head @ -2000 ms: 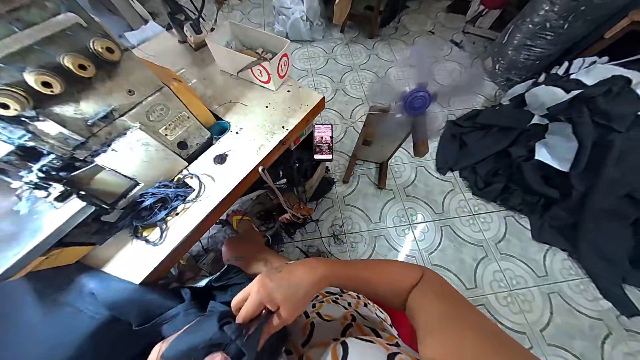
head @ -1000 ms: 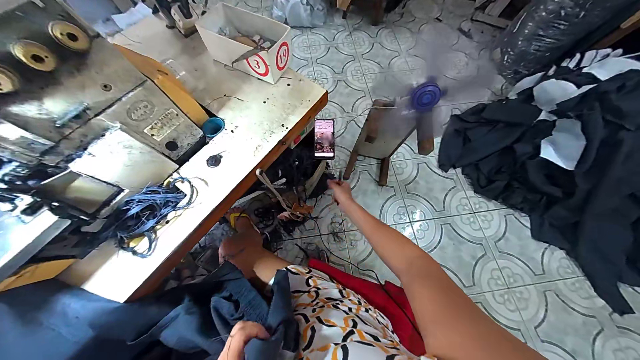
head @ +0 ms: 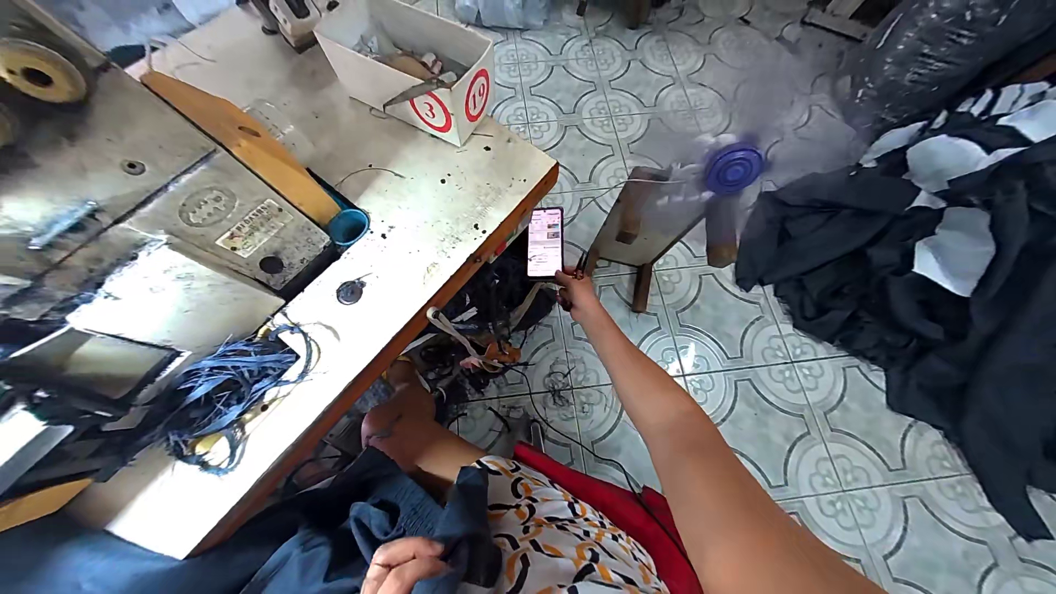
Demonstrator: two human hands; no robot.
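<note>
My right hand (head: 575,293) is stretched out to the lower edge of a lit smartphone (head: 544,242), beside the table's edge. Something small and dark with pointed tips shows at its fingers; I cannot tell exactly what it is or how it is held. Dark blue cloth (head: 330,528) lies across my lap and runs up to the left, under the table's corner. At the bottom of the view my left hand (head: 406,565) has its fingers curled on this cloth, partly cut off by the frame. An industrial sewing machine (head: 206,223) stands on the worn white table (head: 412,247).
Blue thread or trimmings (head: 223,392) lie by the machine. A blue cup (head: 348,226) and a cardboard box (head: 404,58) are on the table. A spinning fan with a purple hub (head: 733,167) stands near a wooden stool (head: 639,223). Black cloth (head: 899,330) is heaped on the tiled floor at right.
My right hand has gone from the dark blue cloth in my lap out to the phone. My left hand has stayed at the cloth. The phone's screen shows a different, whiter picture.
</note>
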